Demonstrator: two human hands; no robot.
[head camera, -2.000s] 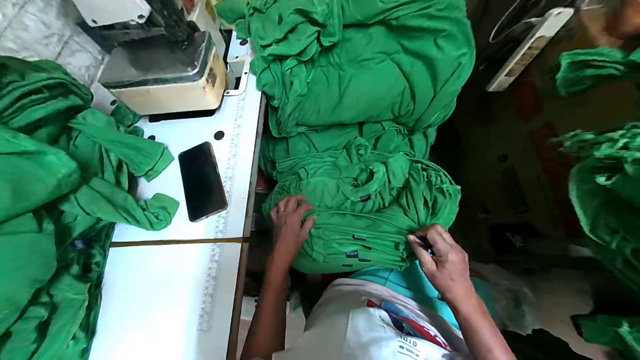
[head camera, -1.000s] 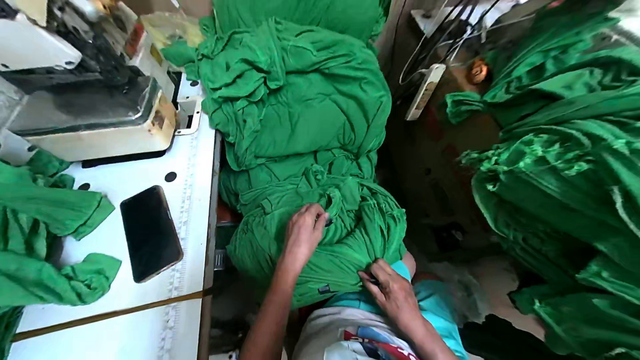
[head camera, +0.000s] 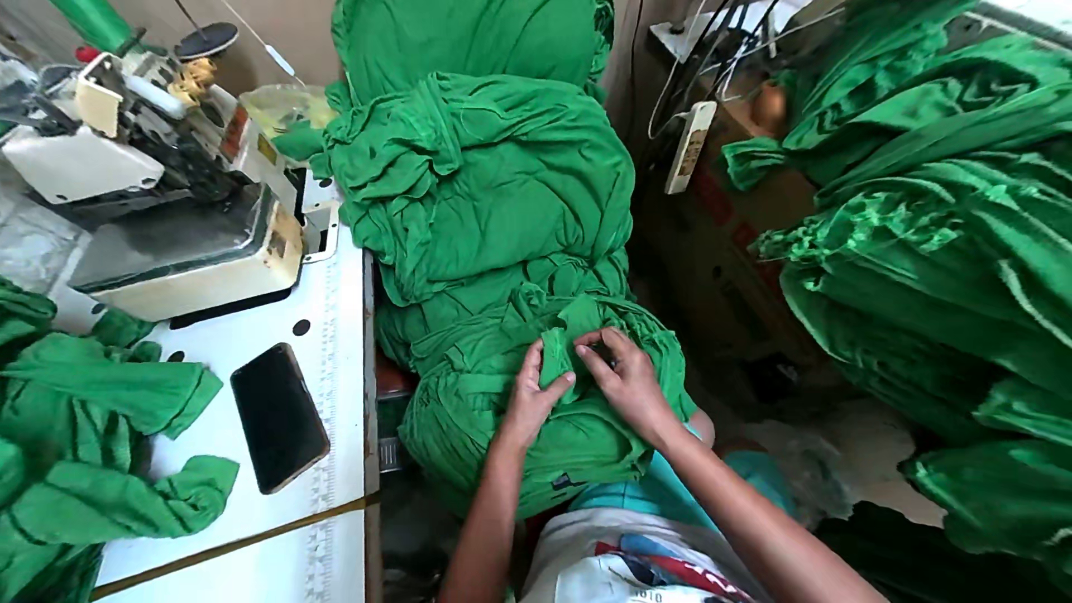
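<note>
A bundle of green fabric garments (head camera: 486, 394) rests on my lap, a small dark label showing near its lower edge. My left hand (head camera: 536, 394) holds a raised fold of the green cloth (head camera: 554, 360) between thumb and fingers. Just right of that fold is my right hand (head camera: 620, 377), its thumb and fingertips close together; a small dark thing shows partly within it, too hidden to identify. Whether its fingertips pinch cloth, I cannot tell. Beyond the bundle, larger heaps of green fabric (head camera: 519, 184) are piled up.
On my left, a sewing machine (head camera: 193, 243) stands on a white table (head camera: 335, 435) with a black smartphone (head camera: 280, 419) and green garments (head camera: 109, 435). More green fabric (head camera: 938, 243) hangs at the right. A white power strip (head camera: 691, 149) hangs near a cardboard box (head camera: 737, 243).
Both hands have moved from the bundle's near edge and sides to its upper middle, and the left hand now holds up a fold. The view has swung right and up.
</note>
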